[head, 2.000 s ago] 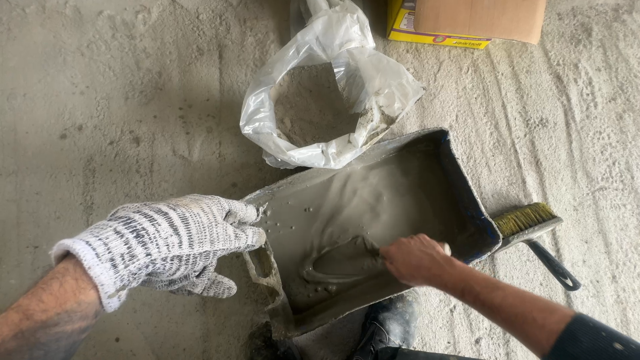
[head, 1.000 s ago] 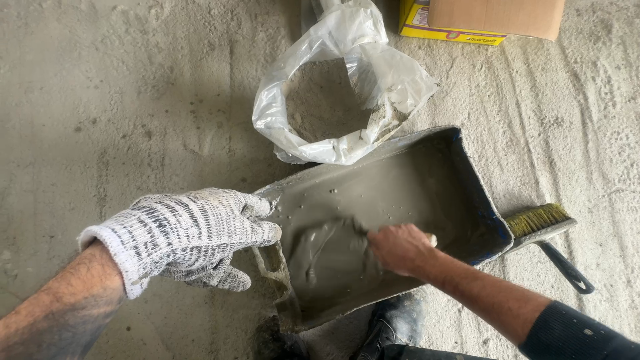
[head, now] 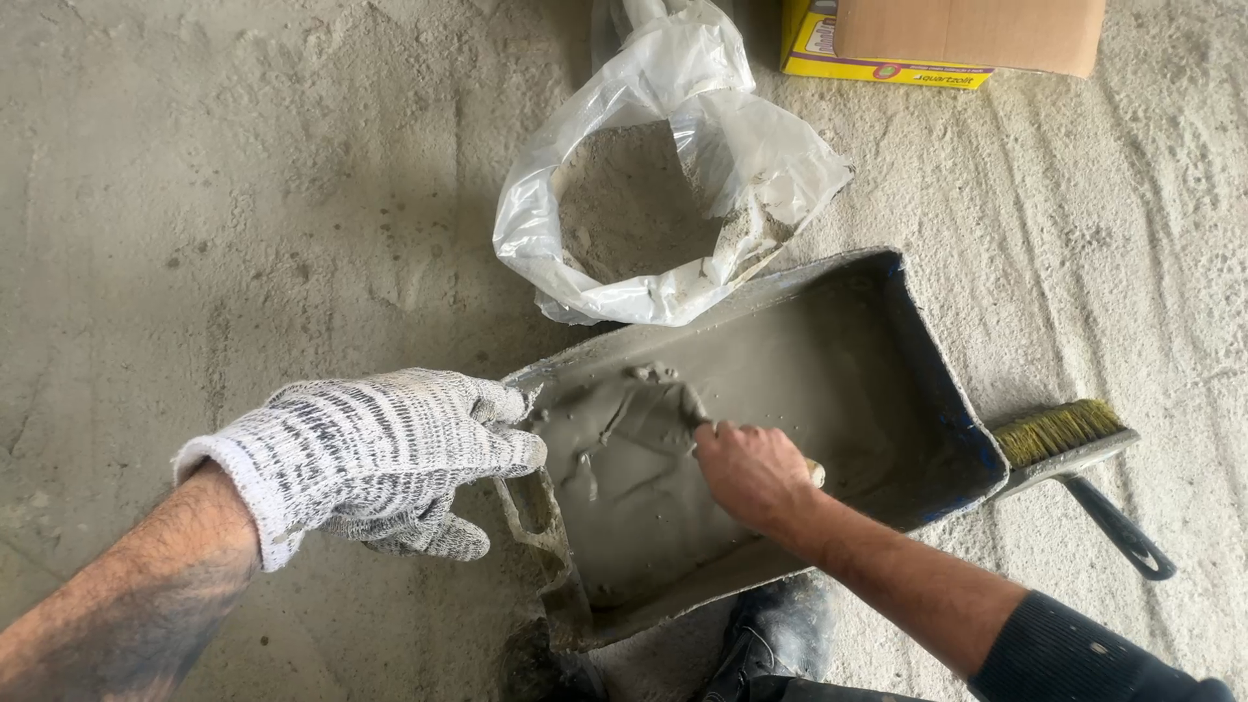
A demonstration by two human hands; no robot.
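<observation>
My right hand [head: 756, 475], bare, is closed on the handle of a trowel [head: 668, 414] whose blade lies in wet grey mortar [head: 643, 497]. The mortar fills the bottom of a rectangular tub [head: 951, 390], set at a slant on the floor. My left hand [head: 390, 463], in a white and grey knit glove, rests its fingertips at the tub's left rim, near the handle slot; its lower fingers hang apart outside the tub. Above the tub, touching its far rim, stands an open clear plastic bag [head: 673, 292] with grey powder [head: 634, 200] inside.
A brush [head: 1063, 434] with yellow bristles and a dark handle lies against the tub's right end. A yellow box [head: 887, 70] and a brown cardboard piece [head: 975, 34] are at the top right. My shoes [head: 775, 629] stand just below the tub on the rough concrete floor.
My right hand has moved the trowel through the mortar; its blade now lies nearer the tub's far left part. The left hand stays at the left rim.
</observation>
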